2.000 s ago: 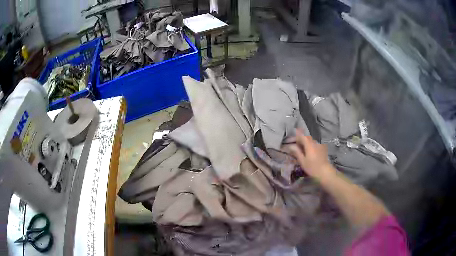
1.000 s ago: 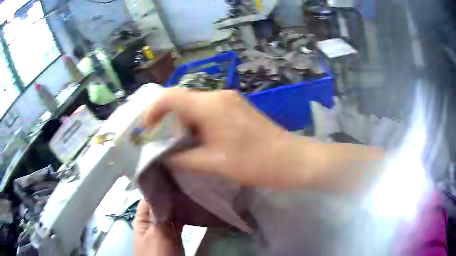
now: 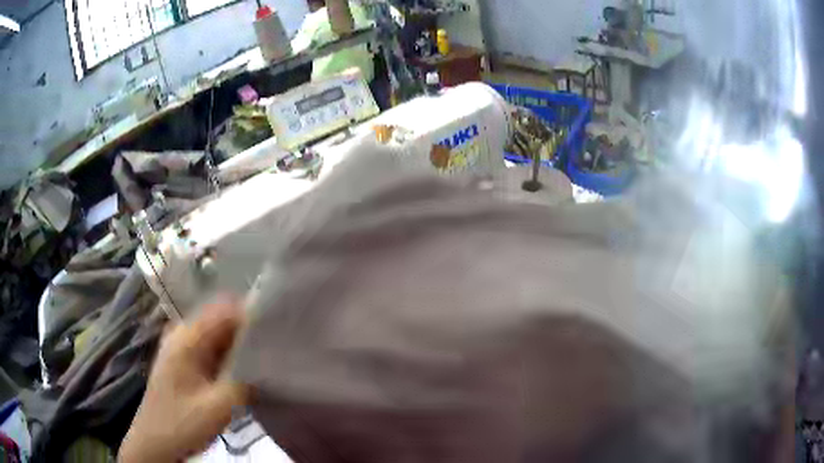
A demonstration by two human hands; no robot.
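A large grey-brown fabric panel (image 3: 470, 298) is spread in the air in front of me, blurred by motion, and covers much of the view. My left hand (image 3: 194, 380) grips its left edge at the lower left, near the head of the white sewing machine (image 3: 361, 172). My right hand is not visible; the right side of the view is cloth and glare. The needle area is partly hidden behind the hand and cloth.
Joined grey-brown cloth (image 3: 99, 325) lies heaped left of the machine. A control panel (image 3: 323, 108) stands on top of the machine. A thread cone (image 3: 533, 185) sits at its right end. Behind are a blue crate (image 3: 578, 136), other machines and part of a person (image 3: 339, 45).
The view has swung left to the machine. The fabric was bunched between both hands and is now spread wide. The right hand has gone out of sight; the left still holds the cloth.
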